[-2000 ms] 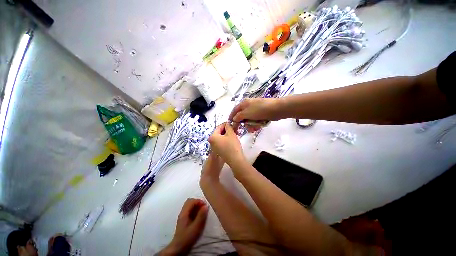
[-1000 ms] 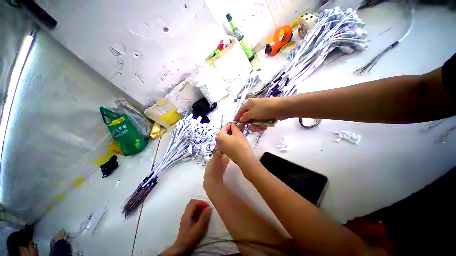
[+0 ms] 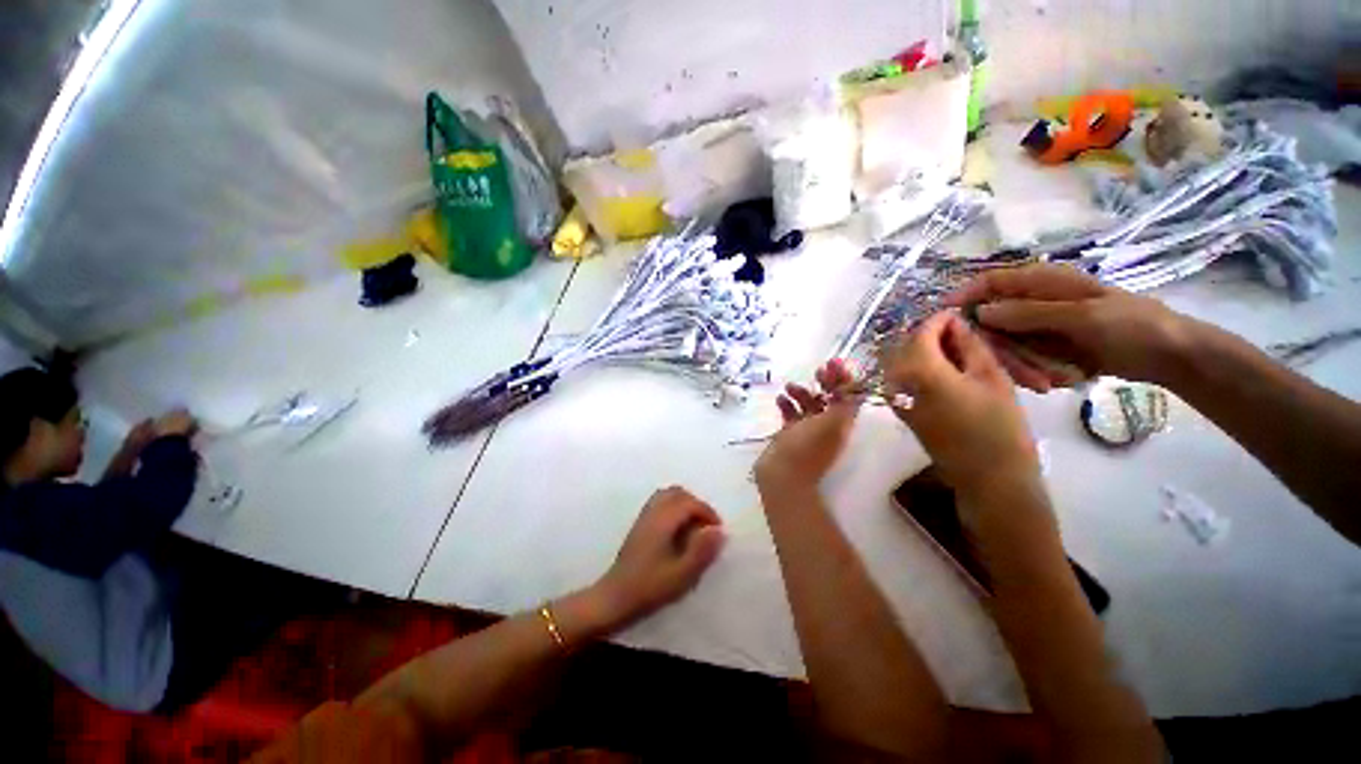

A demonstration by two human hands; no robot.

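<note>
My left hand (image 3: 963,391) reaches up from the lower right, its fingertips pinched together on thin wire ends. My right hand (image 3: 1078,321) comes in from the right edge, its fingers closed on the same thin wires; the fingers hide most of them. The two hands meet fingertip to fingertip. Another person's hand (image 3: 814,433) is just left of mine, fingers curled up, with a thin wire beside it. A cable bundle (image 3: 1216,217) with white ends lies behind my right hand; dark wires show behind the fingertips.
A second cable bundle (image 3: 642,321) lies at centre. A phone (image 3: 955,530) is partly under my left forearm. A cable or tape coil (image 3: 1127,414) and small white parts (image 3: 1194,515) lie right. Another person's braceleted hand (image 3: 664,552) rests front centre; a person (image 3: 75,508) sits far left.
The view has swung left and levelled, so my hands sit further right. The other person's hand has come out from under my left hand, fingers more open.
</note>
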